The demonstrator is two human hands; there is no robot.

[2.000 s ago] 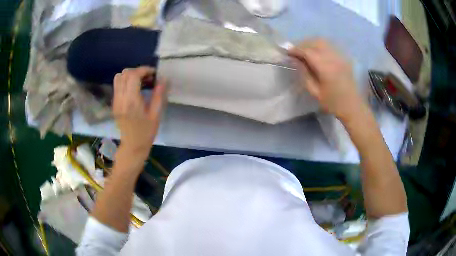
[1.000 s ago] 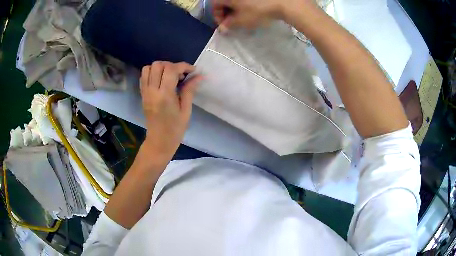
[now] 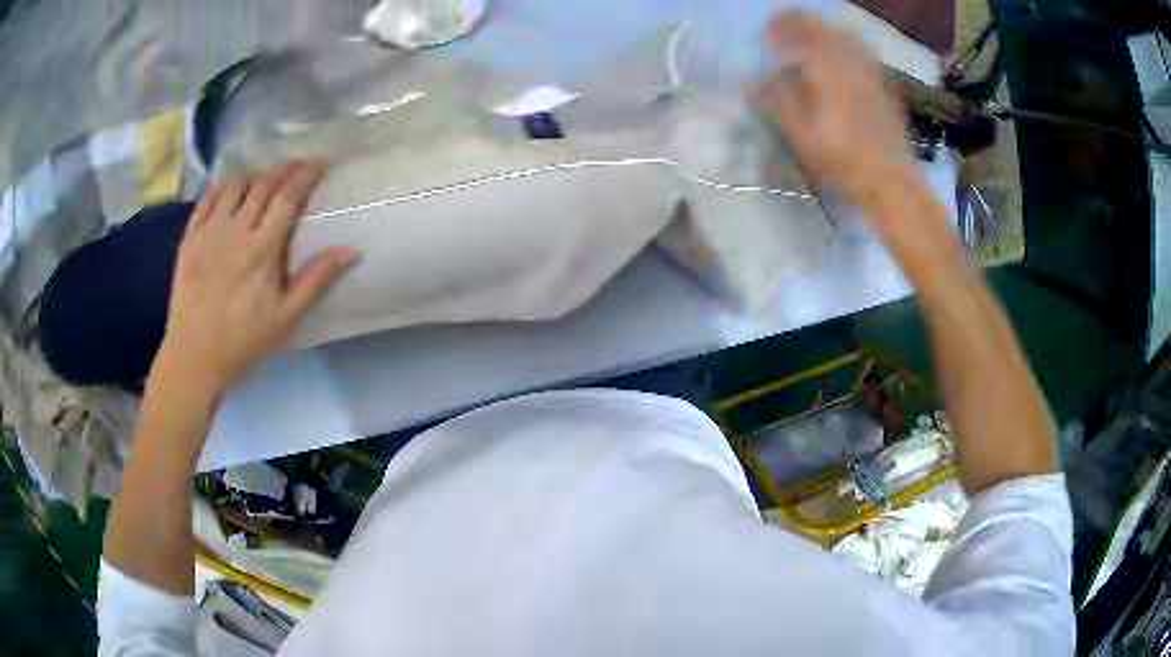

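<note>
A beige-grey garment piece (image 3: pixel 475 257) lies over the dark navy pressing roll (image 3: pixel 109 302), whose rounded end shows at the left. A thin white line runs along the cloth, and a small navy label (image 3: pixel 543 125) shows above it. My left hand (image 3: pixel 251 263) rests on the cloth's left end, palm down, thumb spread. My right hand (image 3: pixel 828 109) is blurred, over the upper right of the table near the cloth's right end. Whether its fingers hold anything cannot be told.
A reddish-brown pad (image 3: pixel 914 28) and a perforated board (image 3: pixel 999 212) are at the table's far right. A dark object with cables lies beside them. Crumpled cloth (image 3: pixel 77 436) hangs at the left. A yellow-framed basket (image 3: pixel 822 524) holding white cloth stands below the table edge.
The view has turned. My left hand has gone from pinching the cloth's edge to lying on it. My right hand has moved from the cloth's upper left end to the right. The label now shows.
</note>
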